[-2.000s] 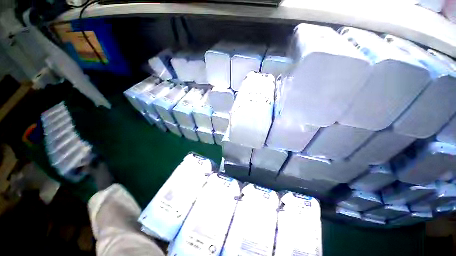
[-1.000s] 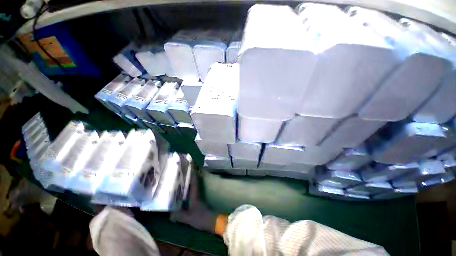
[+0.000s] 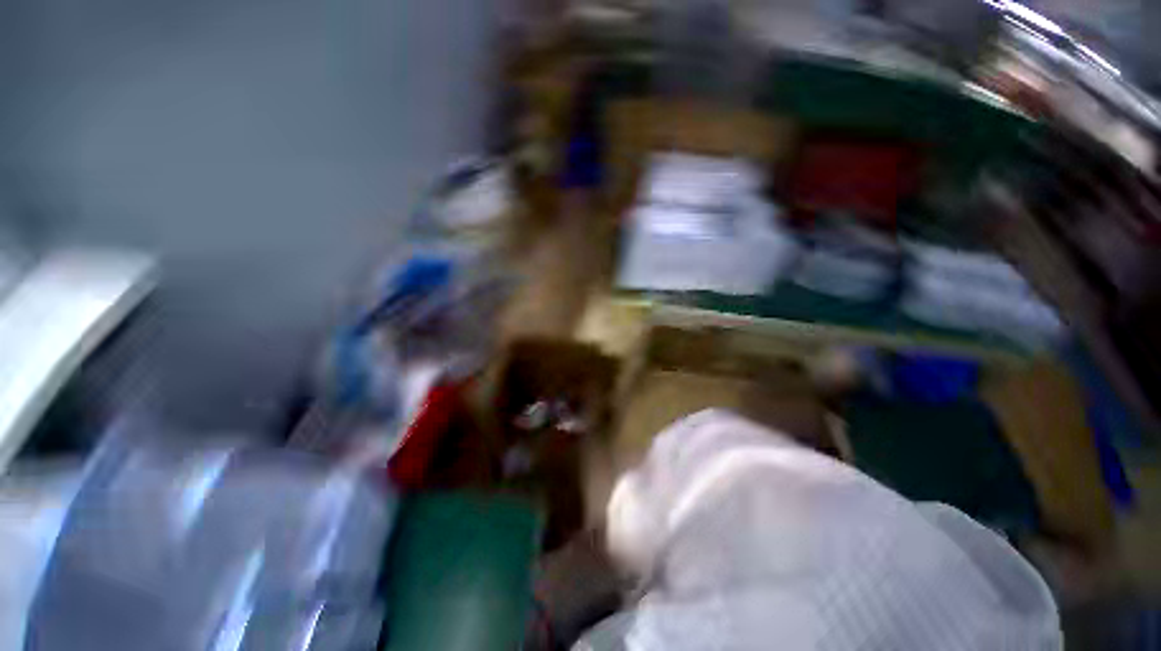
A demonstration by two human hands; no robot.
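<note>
The view is strongly blurred. Glossy pale blue and white packs (image 3: 204, 547) fill the lower left, close to me. My right sleeve, pale and loose, reaches in from the lower right. My right hand cannot be made out clearly beyond the cuff, and whether it holds anything cannot be told. My left hand is not in view.
A green surface (image 3: 461, 572) lies right of the near packs. An open brown carton (image 3: 554, 401) stands beyond it. White packs (image 3: 707, 229) sit on a farther green bench (image 3: 789, 315), with a red object (image 3: 853, 178) behind. Blue and red items lie left of the carton.
The view has swung from the stacked packs to the floor and a farther bench. The row of packs between my hands and my left sleeve have left the picture.
</note>
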